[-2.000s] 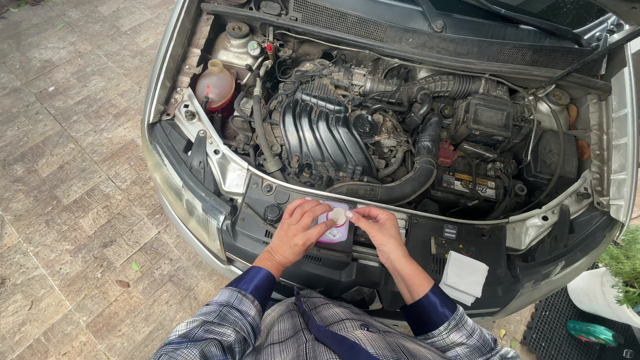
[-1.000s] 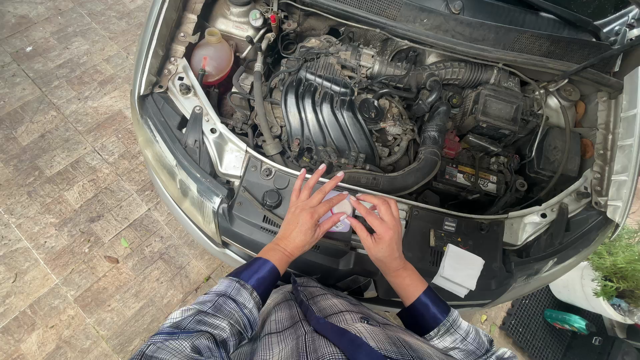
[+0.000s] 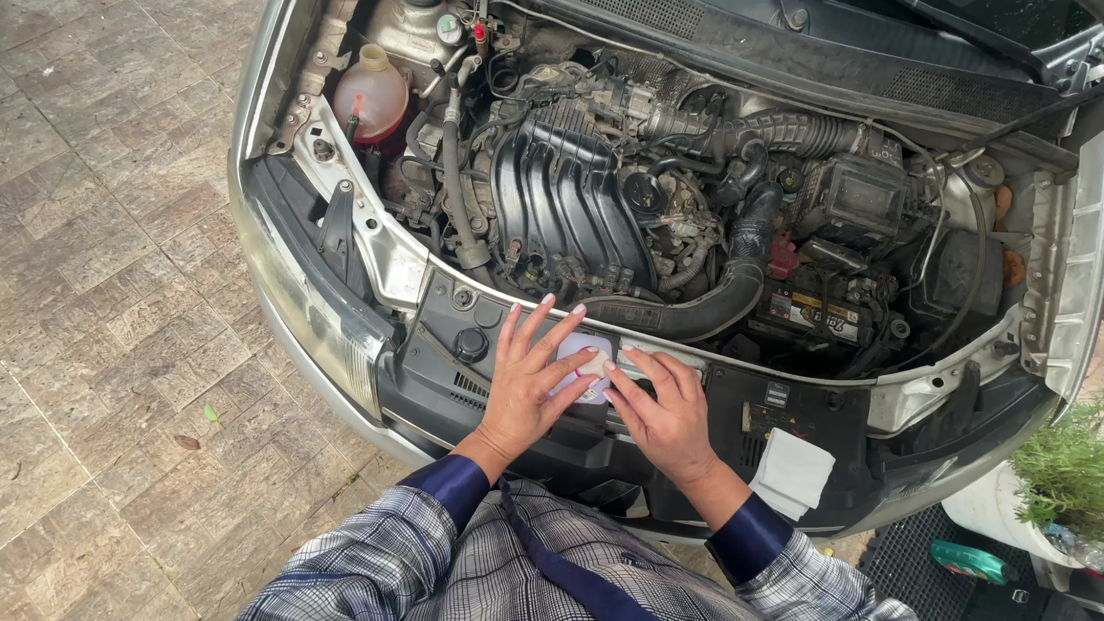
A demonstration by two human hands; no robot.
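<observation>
A small whitish disc-like piece [image 3: 593,362] is pinched between the thumb and index finger of my left hand [image 3: 528,379], whose other fingers spread toward the engine bay. My right hand [image 3: 662,405] touches the same piece from the right with its fingertips. Beneath the hands, a light purple flat container or packet [image 3: 571,347] rests on the black front panel [image 3: 431,345] of the car; its exact kind cannot be told. A folded white cloth or paper towel [image 3: 792,473] lies on the panel to the right of my right hand.
The open engine bay holds a ribbed black intake manifold [image 3: 569,194], a coolant reservoir [image 3: 371,99], a battery [image 3: 815,315] and an air duct [image 3: 742,276]. A headlight [image 3: 319,319] is at the left. A potted plant [image 3: 1065,474] and a green bottle [image 3: 970,561] stand or lie at the lower right.
Since two seconds ago, the outer fingers of my left hand have spread and straightened away from the whitish piece. Both hands remain over the purple item.
</observation>
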